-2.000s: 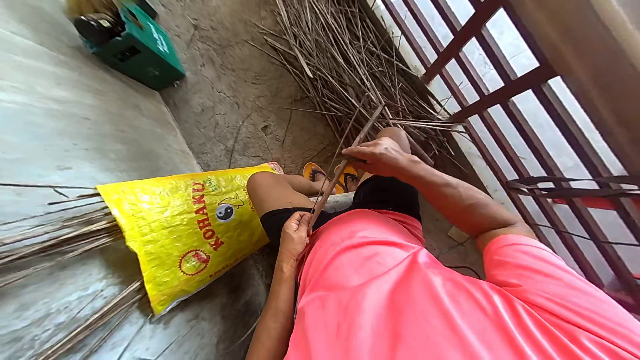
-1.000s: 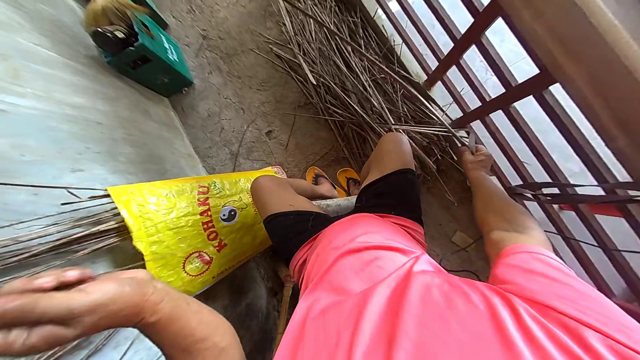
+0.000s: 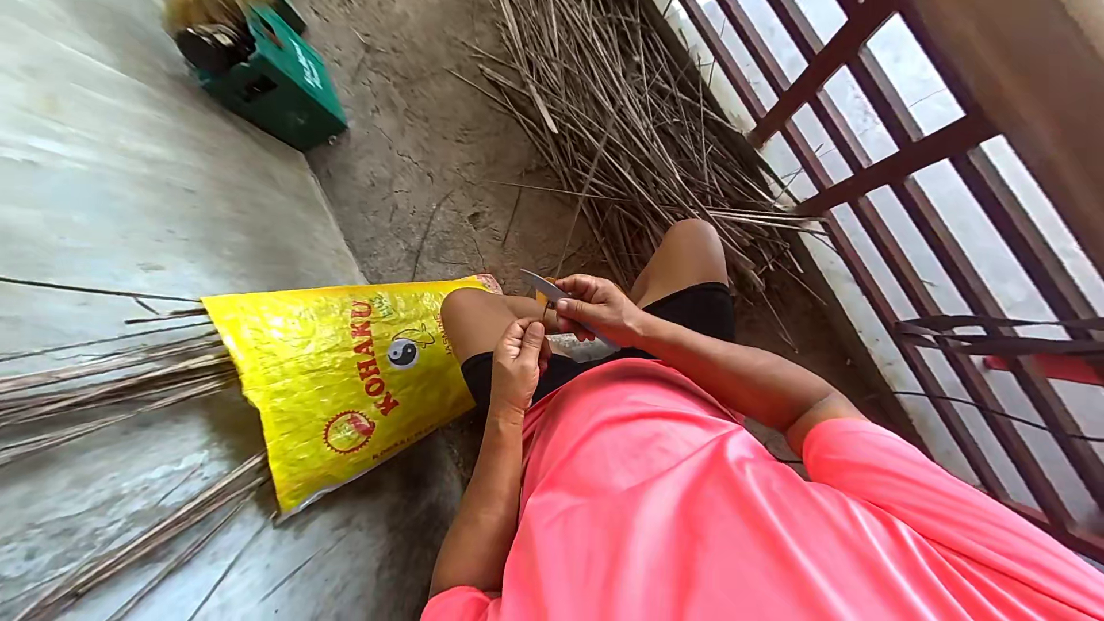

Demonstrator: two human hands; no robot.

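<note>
Over my lap, my right hand [image 3: 599, 309] grips a knife [image 3: 542, 285] whose grey metal blade points up and left. Close beside it, my left hand [image 3: 519, 360] pinches a thin dry stalk [image 3: 565, 250] that seems to run up past the knife toward the floor pile; its exact course between the hands is hard to see. A yellow printed plastic sack [image 3: 345, 388] lies left of my knees, with dry stalks [image 3: 112, 379] sticking out of its open end.
A large pile of dry stalks [image 3: 621, 112] covers the floor ahead, beside a reddish-brown metal grille [image 3: 906, 164] on the right. A green plastic crate [image 3: 276, 86] stands at the upper left near the grey concrete surface [image 3: 172, 190].
One second ago my hands were far apart, the left over the sack and the right by the grille. Both are now together over my lap, with the knife and a stalk.
</note>
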